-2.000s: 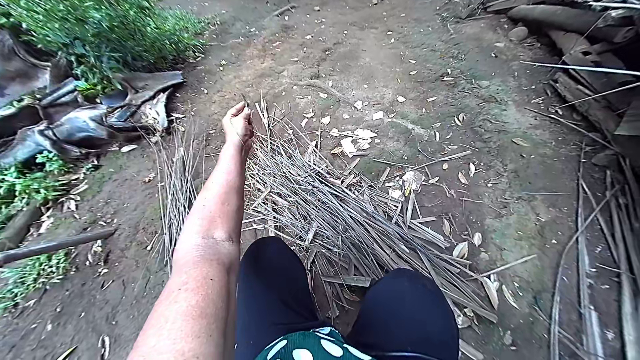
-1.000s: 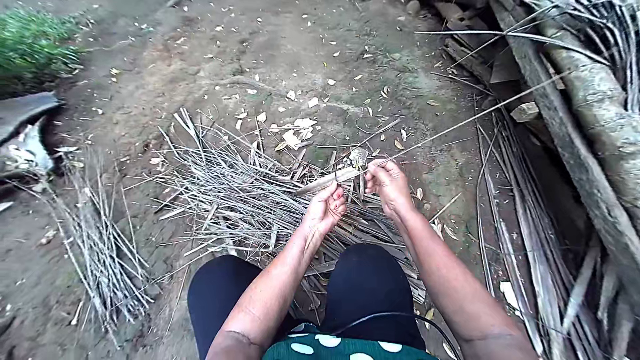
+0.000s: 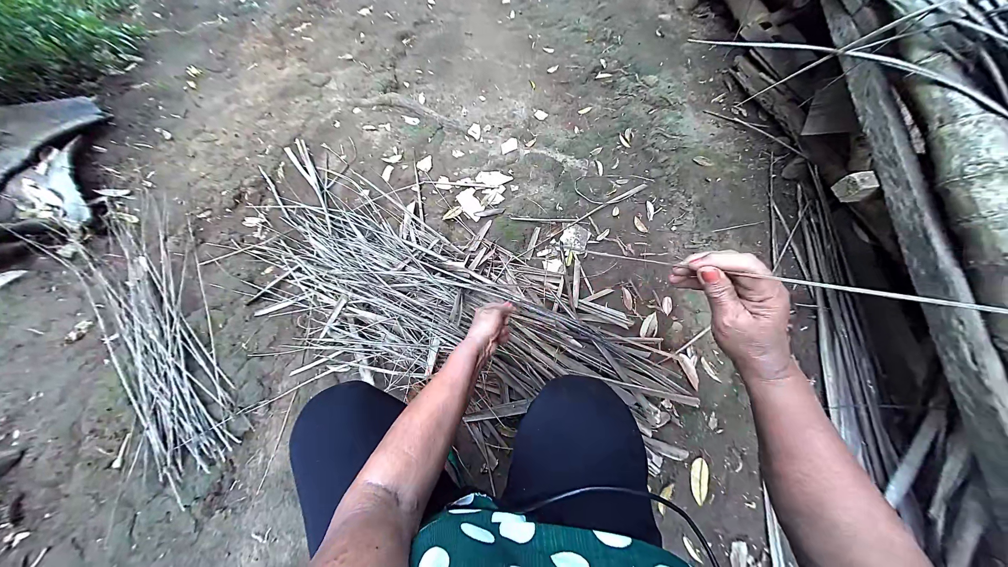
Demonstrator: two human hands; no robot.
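Observation:
My right hand [image 3: 736, 307] pinches a long thin dry stick [image 3: 882, 293] between thumb and fingers, over the ground right of my knees. The stick runs out past the right edge of the view, its thin end pointing left. My left hand [image 3: 492, 327] is over the large pile of dry sticks and leaf strips [image 3: 378, 268] in front of my knees. Its fingers are curled, and whether it holds anything cannot be made out. A smaller bundle of thin sticks [image 3: 161, 354] lies apart on the ground at the left.
Logs [image 3: 913, 181] and long dry stalks [image 3: 846, 331] line the right side, with thin branches jutting above them. Grass [image 3: 63, 43] grows at the upper left, above a dark dry sheath-like piece [image 3: 47, 130]. Pale chips [image 3: 480, 193] and fallen leaves dot the soil.
A second ago both hands were close together on a stick; now they are apart, the right one farther right with a stick. Two seconds ago the left arm was stretched forward, near the smaller bundle.

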